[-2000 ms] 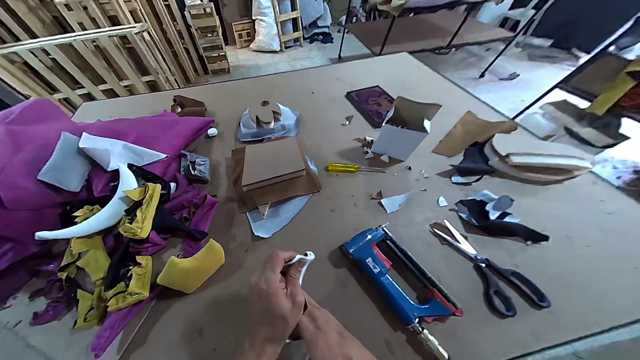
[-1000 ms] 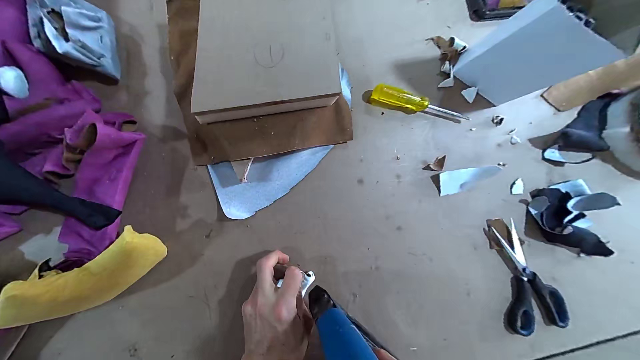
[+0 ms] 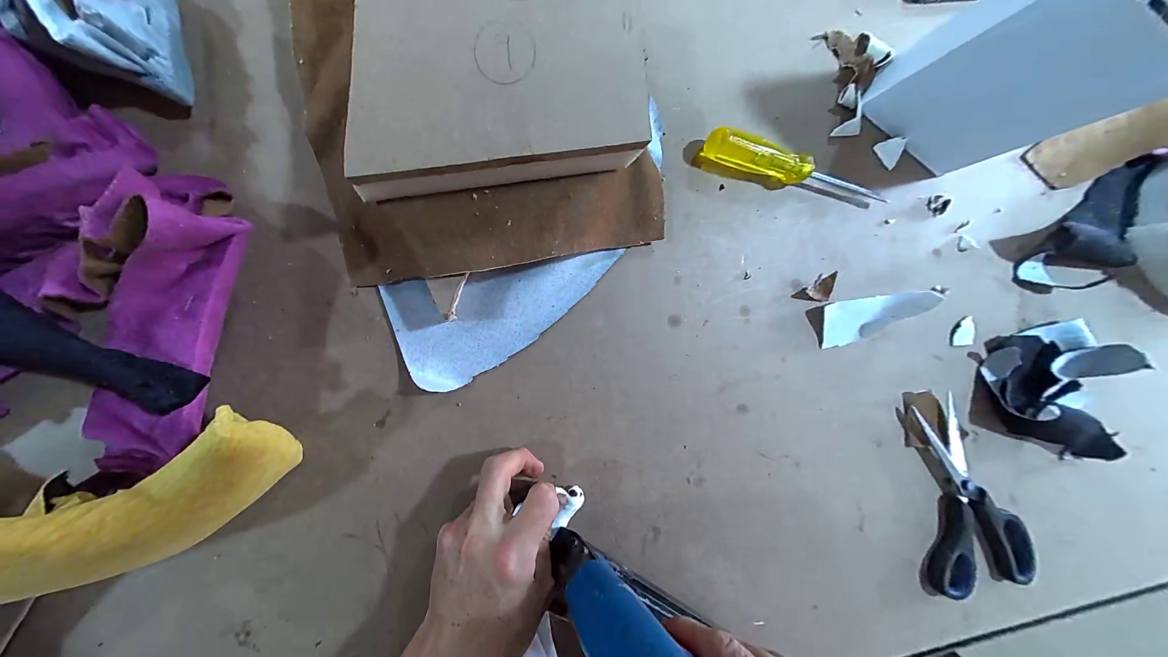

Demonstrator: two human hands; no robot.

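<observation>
Near the bottom centre, my left hand (image 3: 497,557) pinches a small white piece (image 3: 568,506) with its thumb and fingers, down by the tabletop. The blue pneumatic stapler (image 3: 611,607) has its black nose right against that piece and my left fingers. Only the fingers of my right hand (image 3: 712,639) show at the bottom edge, wrapped at the stapler; the rest of that hand is out of frame. How much of the white piece lies under my fingers is hidden.
Scissors (image 3: 954,497) lie half open at right, a yellow-handled screwdriver (image 3: 757,160) further back. A board block (image 3: 497,87) rests on brown sheet (image 3: 511,228). Yellow padded material (image 3: 182,511) and purple fabric (image 3: 164,301) lie left. Scraps (image 3: 1049,383) and a grey-white box form (image 3: 1013,82) are right.
The blue stapler, lying on the table two seconds ago, is now in my right hand with its nose at the white piece. The view has moved in closer over the table.
</observation>
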